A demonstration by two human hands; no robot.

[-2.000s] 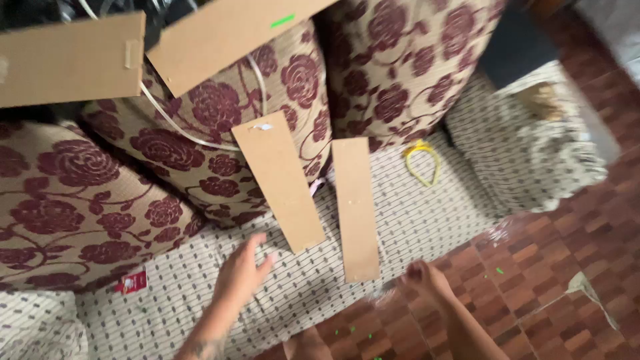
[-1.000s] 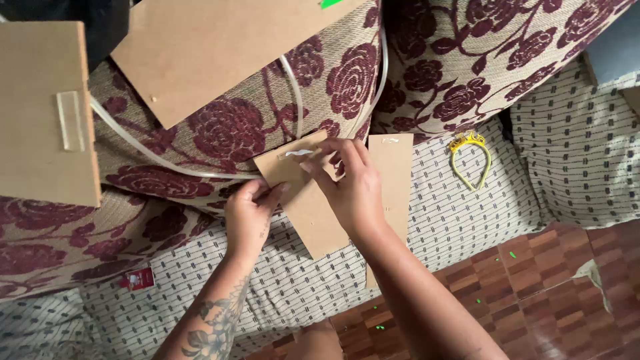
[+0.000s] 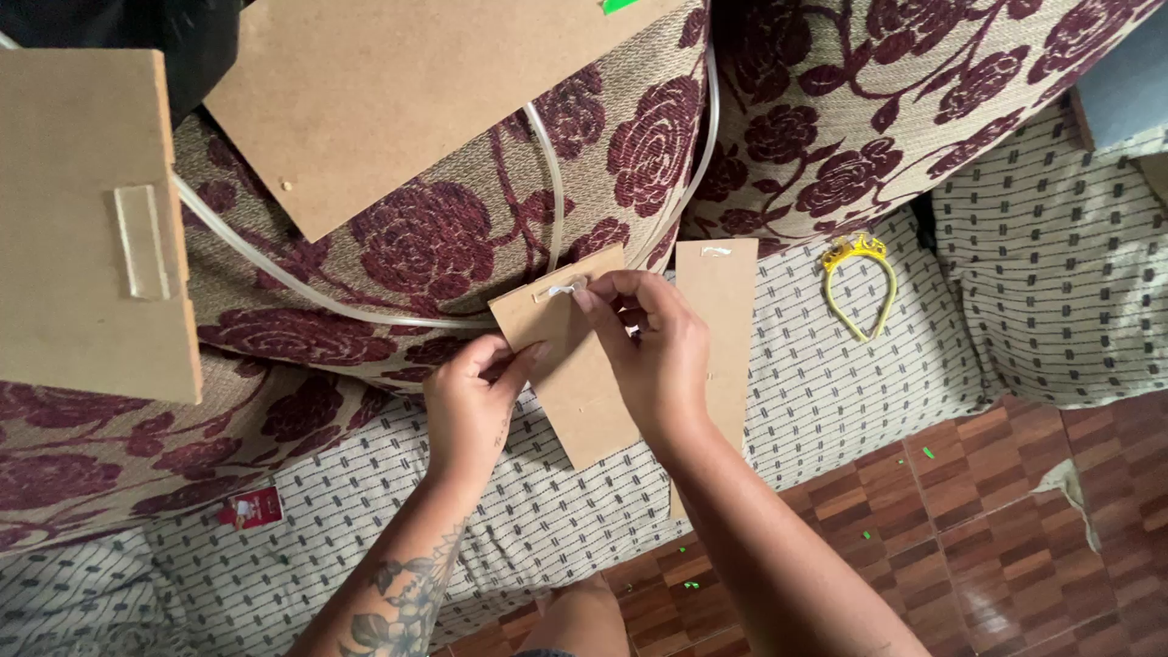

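Note:
A narrow brown fiberboard panel point(image 3: 584, 392) lies tilted on the sofa between my hands. My left hand point(image 3: 470, 392) grips its left edge, thumb on top. The thumb and index finger of my right hand point(image 3: 652, 338) pinch at a small whitish strip point(image 3: 558, 290) near the panel's top end; whether they hold it or only touch it I cannot tell. Just to the right lies a second narrow panel point(image 3: 716, 301) with a white mark at its top, partly hidden by my right forearm.
Larger fiberboard panels lie at the upper left point(image 3: 392, 91) and far left point(image 3: 73, 228). A clear tube point(image 3: 292, 290) curves over the flowered cushion point(image 3: 420, 237). A yellow crown headband point(image 3: 858, 283) rests on the patterned cover point(image 3: 821, 392). A red card point(image 3: 251, 508) lies lower left.
Two seconds ago both hands were apart from the panels; now they are at the left narrow one, which has shifted. Since one second ago, they have stayed near its top end. The view has moved closer.

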